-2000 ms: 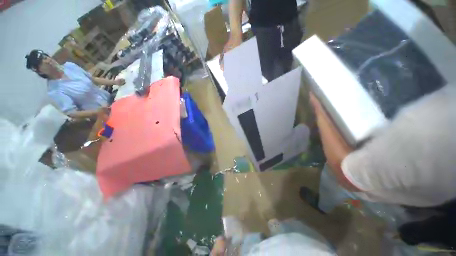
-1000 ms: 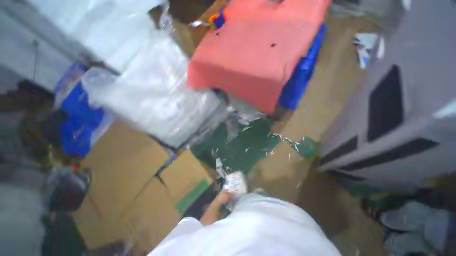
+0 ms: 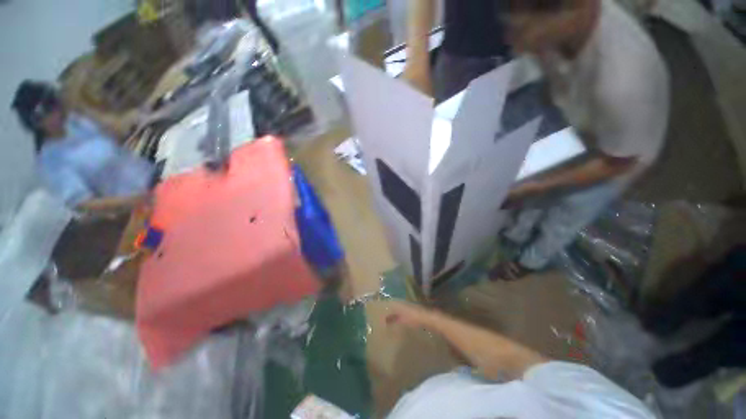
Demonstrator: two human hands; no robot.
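A large white printed carton (image 3: 395,135) with black product pictures stands in front of me, its top flaps raised. A dark unit with white foam (image 3: 553,153) shows at its right, partly hidden by the flaps and another person. My right hand (image 3: 402,316) is blurred below the carton's near corner, apart from it; its finger state is unclear. My left hand is out of view. A small white paper piece, perhaps labels (image 3: 317,407), shows at the bottom edge, cut off.
A person in a light shirt (image 3: 626,90) bends at the carton's right. Another person's dark top (image 3: 478,29) shows behind. A red-pink cover (image 3: 221,237) and blue bin (image 3: 317,221) are left, with a person in light blue (image 3: 94,168) beyond. Clear plastic (image 3: 123,360) lies lower left.
The view has swung down and back up. The person carrying the foam-ended unit now bends at the carton, with the unit lowered there. My right hand has come into view near the carton.
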